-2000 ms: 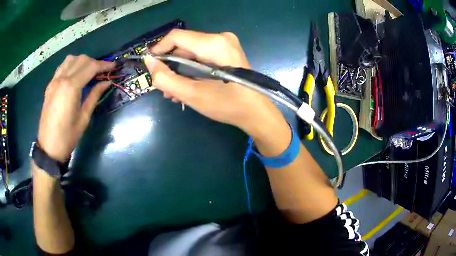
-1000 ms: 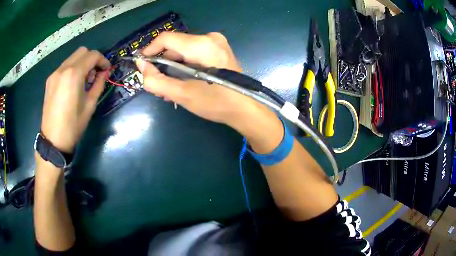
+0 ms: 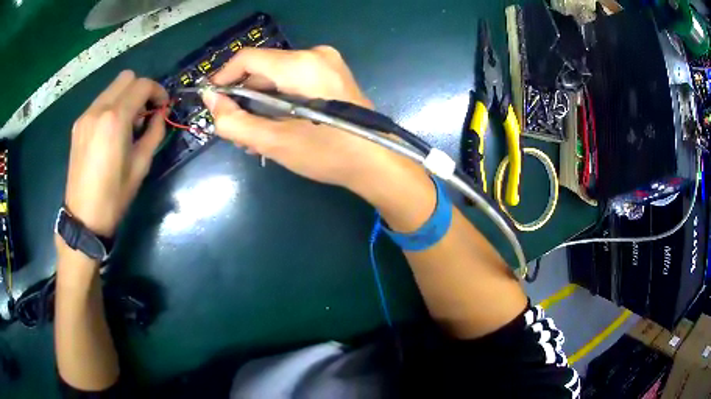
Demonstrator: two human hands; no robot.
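The long dark circuit board assembly (image 3: 226, 53) lies tilted on the green mat at the upper left, with yellow and white components; my hands hide part of it. My right hand (image 3: 284, 109) holds the soldering iron (image 3: 248, 97) like a pen, its tip at the board's left part; the pale cable runs back over my forearm. My left hand (image 3: 117, 136) pinches the red lead wire (image 3: 178, 125) at the board's left end. The exact contact between tip and wire is too small to tell.
Yellow-and-black pliers (image 3: 493, 117) lie at the right by a pale yellow ring (image 3: 547, 187) and a parts tray (image 3: 546, 109) with small metal pieces. A black cord bundle (image 3: 35, 300) lies lower left, near another board (image 3: 5, 203). A worn white rail (image 3: 74, 68) crosses the upper left.
The board and my right hand with the iron have shifted a little left and up in the picture. My left hand has moved slightly up and still pinches the wire.
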